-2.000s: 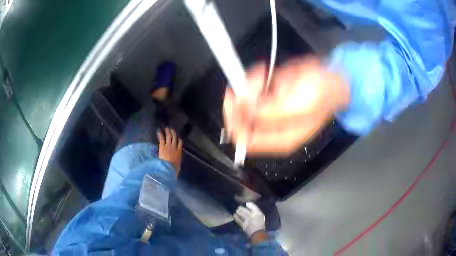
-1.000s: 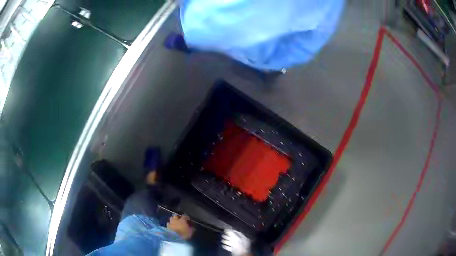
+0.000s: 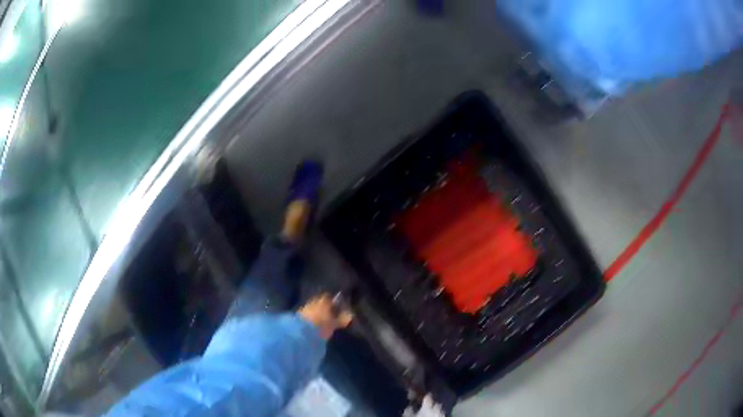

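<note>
A black tote bin (image 3: 562,213) with bright red-orange contents (image 3: 472,236) stands on the floor in front of me. My left hand (image 3: 327,314), bare and blurred, is at the near left side of the bin, over a dark piece (image 3: 358,366). Its grip is unclear. My right hand (image 3: 425,406), in a white glove, is mostly cut off by the bottom edge, near the bin's near corner. Whether it holds anything cannot be told.
A green bench top (image 3: 138,98) with a bright metal edge runs along the left. Dark boxes (image 3: 171,277) lie beneath it. A blue shoe (image 3: 306,181) is left of the bin. Another person's blue smock (image 3: 635,41) is at top right. Red tape (image 3: 672,204) crosses the floor at right.
The large hand with a white strip, seen two seconds ago, is gone from view. The bin now shows higher and further right. The other person's smock has shifted right in the view.
</note>
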